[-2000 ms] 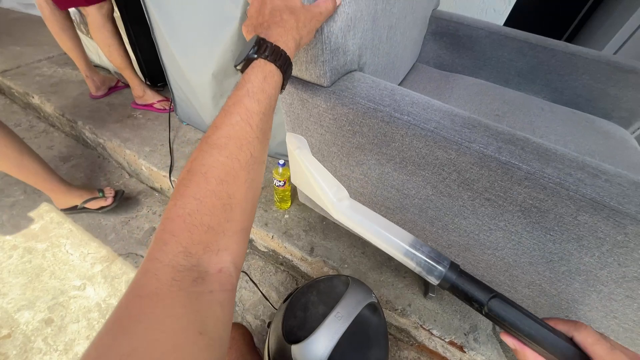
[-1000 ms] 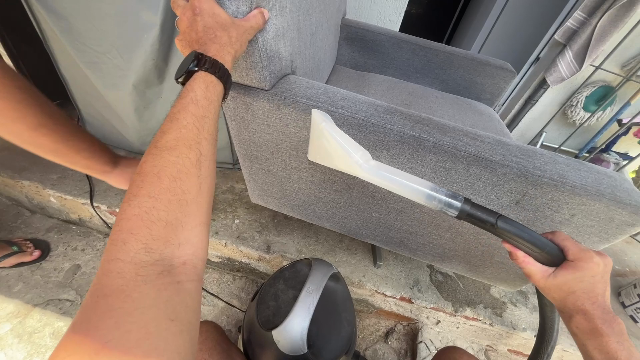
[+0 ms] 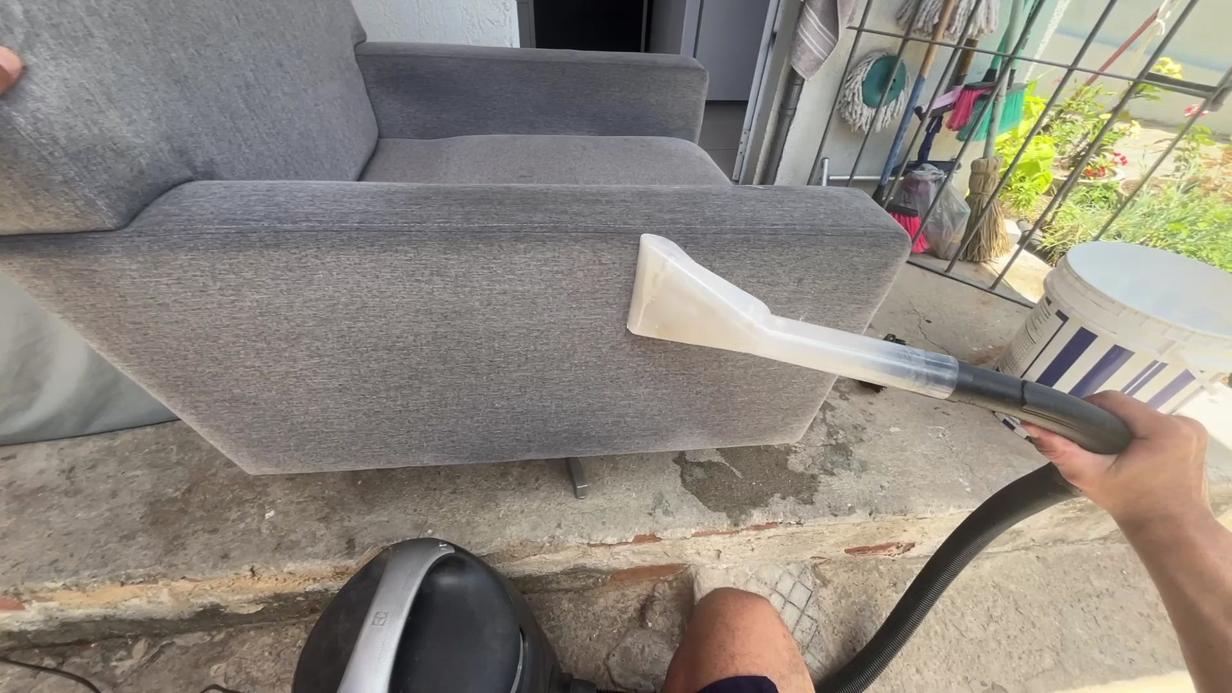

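My right hand [image 3: 1136, 452] is closed around the black curved handle of a vacuum hose [image 3: 1059, 409]. From the handle a clear plastic upholstery nozzle [image 3: 712, 298] reaches left, its wide mouth against the outer side of the grey fabric armchair's arm [image 3: 433, 327]. Only a fingertip of my left hand [image 3: 8, 69] shows at the left edge, on the chair's backrest [image 3: 192, 96]; the rest of that hand is out of view. The black vacuum cleaner [image 3: 452, 626] with a silver handle stands at the bottom, its ribbed hose [image 3: 962, 558] curving up on the right.
A white plastic bucket [image 3: 1136, 298] stands at the right. Behind it, mops, brooms and a bag hang or lean by a metal grille [image 3: 962, 144]. The chair rests on a raised concrete ledge [image 3: 616, 520] with a wet patch [image 3: 751, 476]. My bare knee [image 3: 736, 640] is near the vacuum.
The view has swung to the right. The nozzle has moved right along the chair's side, still in my right hand. The other person's arm and foot have left the view.
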